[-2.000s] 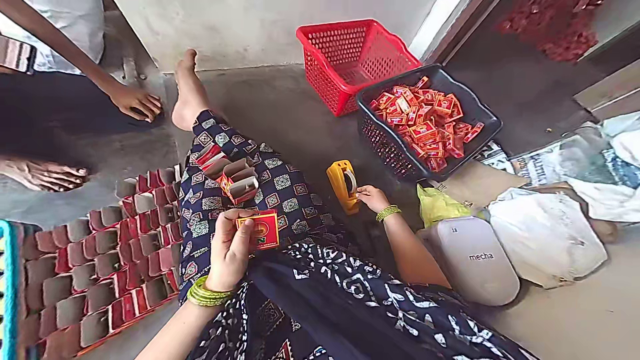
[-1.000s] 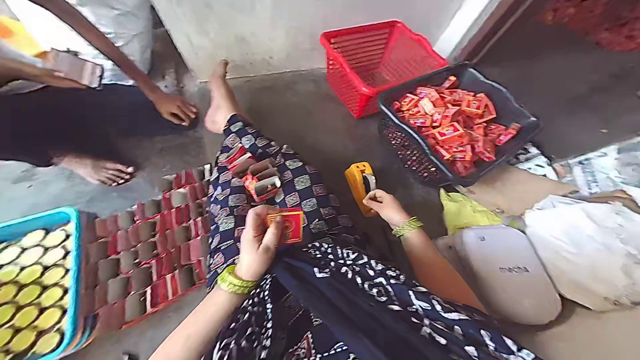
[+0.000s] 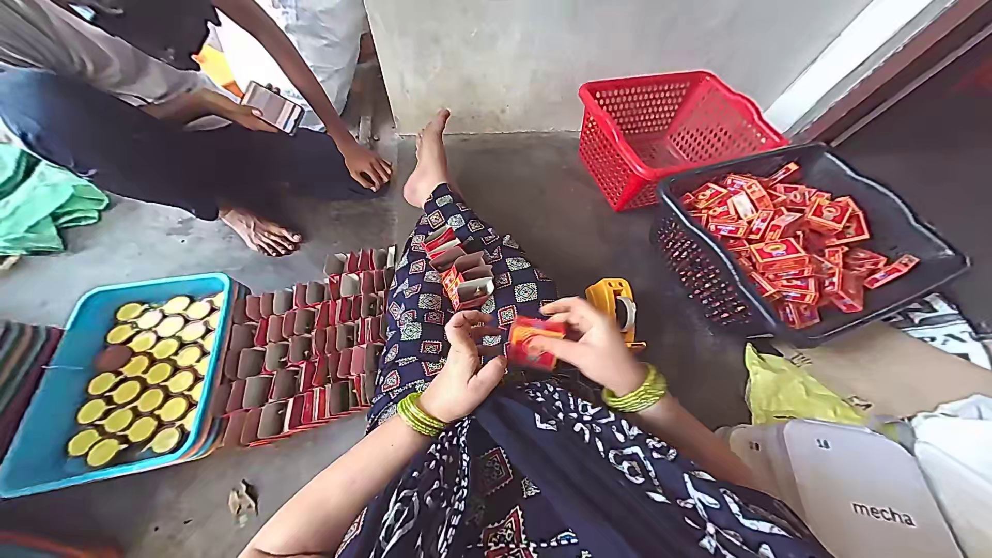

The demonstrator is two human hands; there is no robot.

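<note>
My right hand [image 3: 593,345] grips a small red printed cardboard box [image 3: 535,342] over my lap, slightly blurred. Just left of the box, my left hand [image 3: 465,372] has its fingers apart, and nothing shows in it. Several open small cartons [image 3: 463,271] lie in a line on my patterned garment, beyond the left hand. A yellow tape dispenser [image 3: 612,306] with a pale roll stands on the floor beside my leg, partly behind the right hand. On the right, a black plastic basket [image 3: 903,209] holds many red boxes [image 3: 783,256].
A red perforated basket [image 3: 620,147] stands against the wall. Rows of open cartons [image 3: 302,341] cover the floor at left, beside a blue tray [image 3: 101,302] of yellow-topped round pieces [image 3: 147,395]. Another person [image 3: 279,155] sits at upper left holding a phone [image 3: 271,107].
My right hand has left the yellow dispenser and come to my lap, where it now grips the red box. The left hand, which held a red box earlier, has opened.
</note>
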